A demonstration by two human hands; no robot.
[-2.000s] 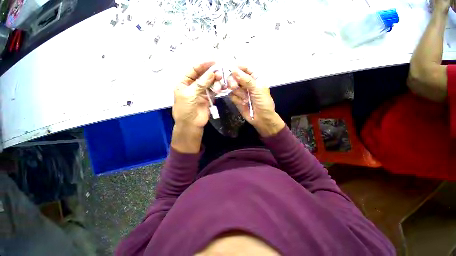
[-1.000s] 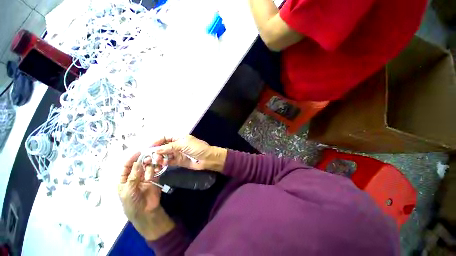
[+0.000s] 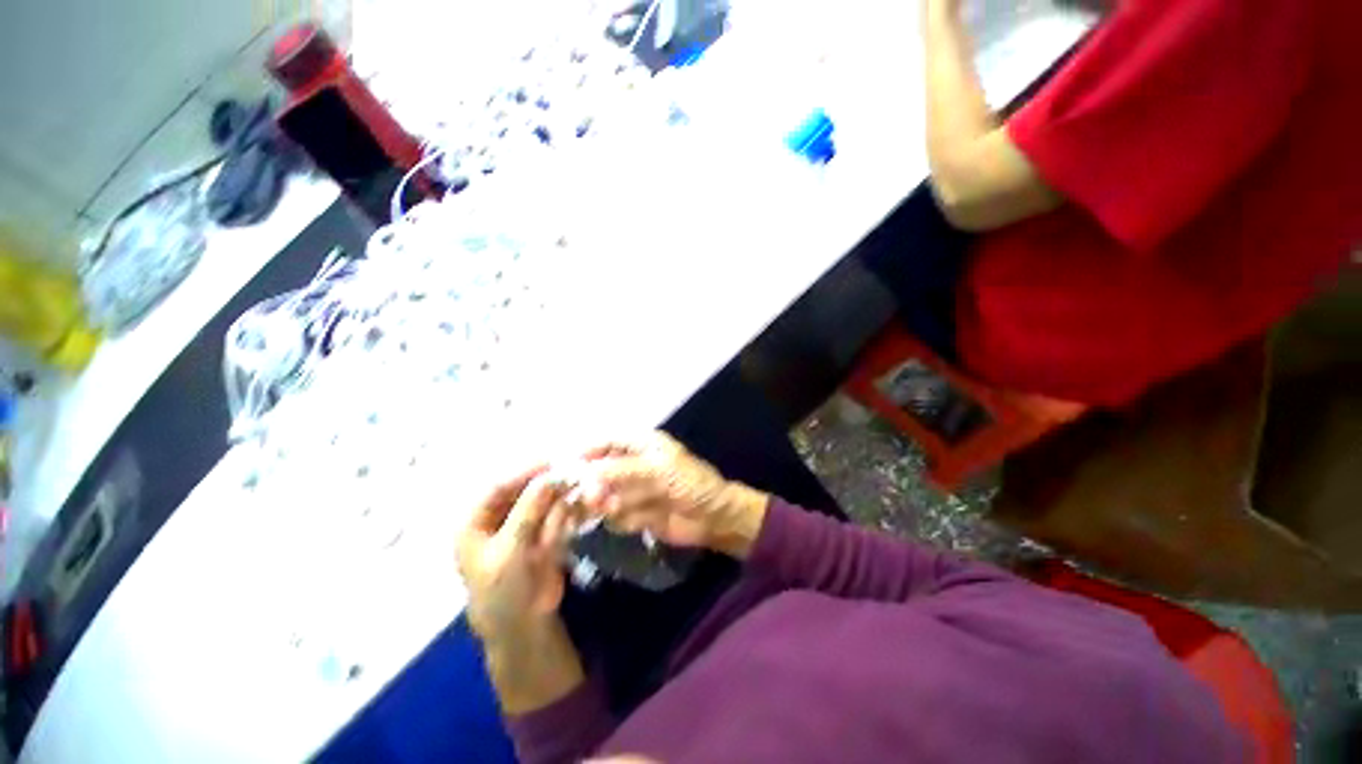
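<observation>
My left hand and my right hand are together above the front edge of the white bench. Their fingers close on a white cable, mostly hidden between the fingertips and blurred. A white plug end hangs below the fingers. A pile of loose white cables lies along the far side of the bench. A dark, shiny bag shows below my hands at the bench edge.
A person in a red shirt sits at the right. A blue cap shows on the bench. A red and black object stands behind the cables. An orange-red stool and blue bin are below the bench.
The view has turned and shifted, so the bench now runs diagonally. My hands stay together on the cable; its ends, clear earlier, are now mostly hidden or blurred.
</observation>
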